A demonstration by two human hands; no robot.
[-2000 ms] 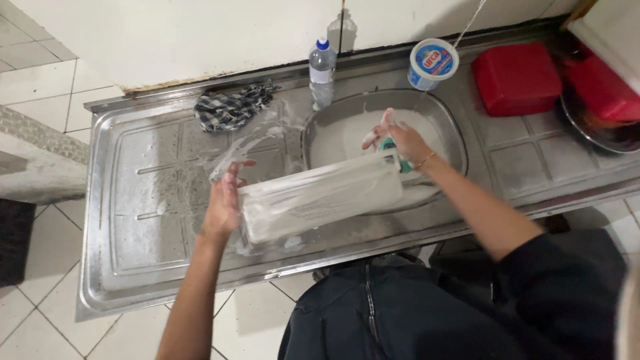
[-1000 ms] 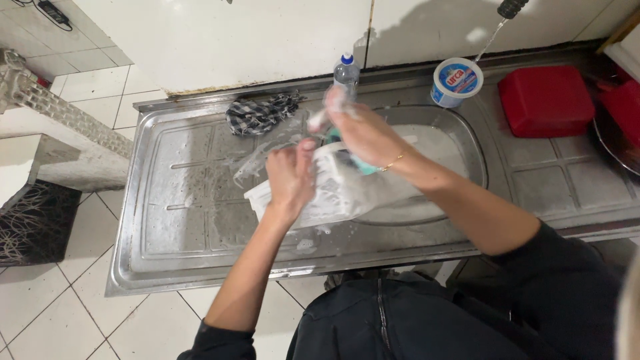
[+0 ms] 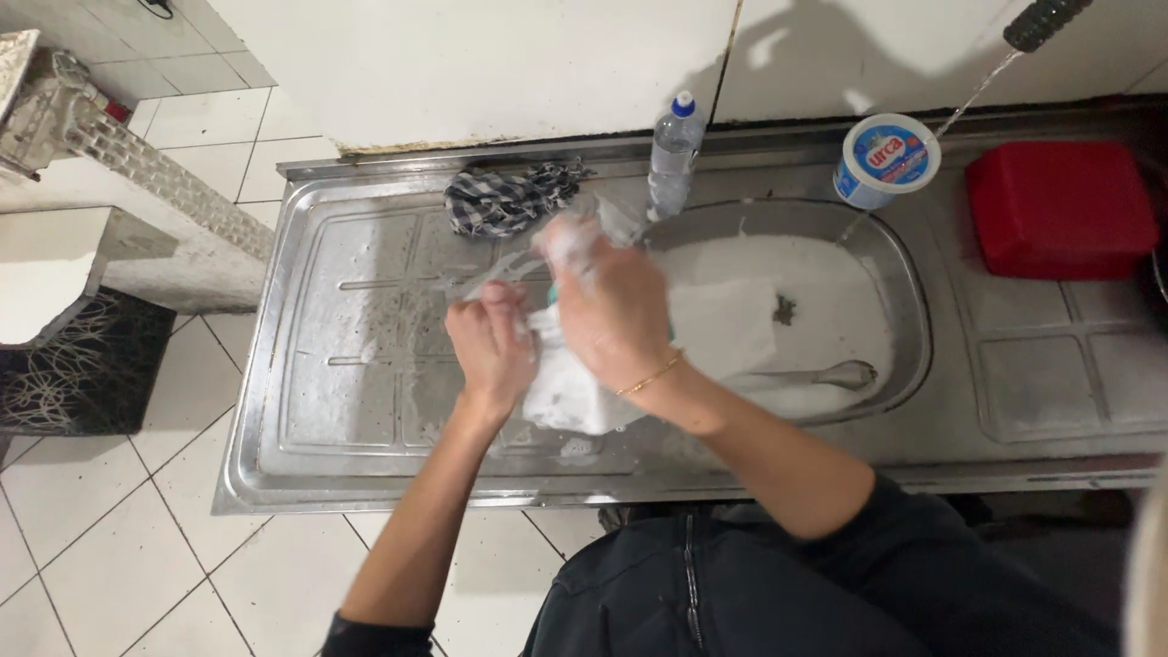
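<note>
A soapy whitish container [image 3: 575, 392] stands over the left edge of the oval steel sink basin [image 3: 920, 319]. My left hand [image 3: 494, 342] grips its near-left edge with curled fingers. Blurred by motion, my right hand [image 3: 611, 306] lies over the container, foam on its fingers; a bit of green shows beneath it, probably a sponge. Suds hide much of the container's shape. Cloudy white water fills the basin, where a metal utensil [image 3: 844, 374] lies partly under the surface. Past the hands, a clear film-like piece, perhaps a lid, shows at the container's far side.
A checkered cloth [image 3: 502, 199], a clear plastic bottle with a blue cap [image 3: 673, 160] and an Urca tub [image 3: 885, 160] stand along the back. Water runs from a black spout [image 3: 1045, 23] beside the tub. A red plastic container [image 3: 1060, 210] sits at right, on the steel sink counter [image 3: 438, 488].
Two seconds ago my hands were farther apart, with the container lying lengthwise between them. Now they are close together at it, and the right hand has moved left from over the basin.
</note>
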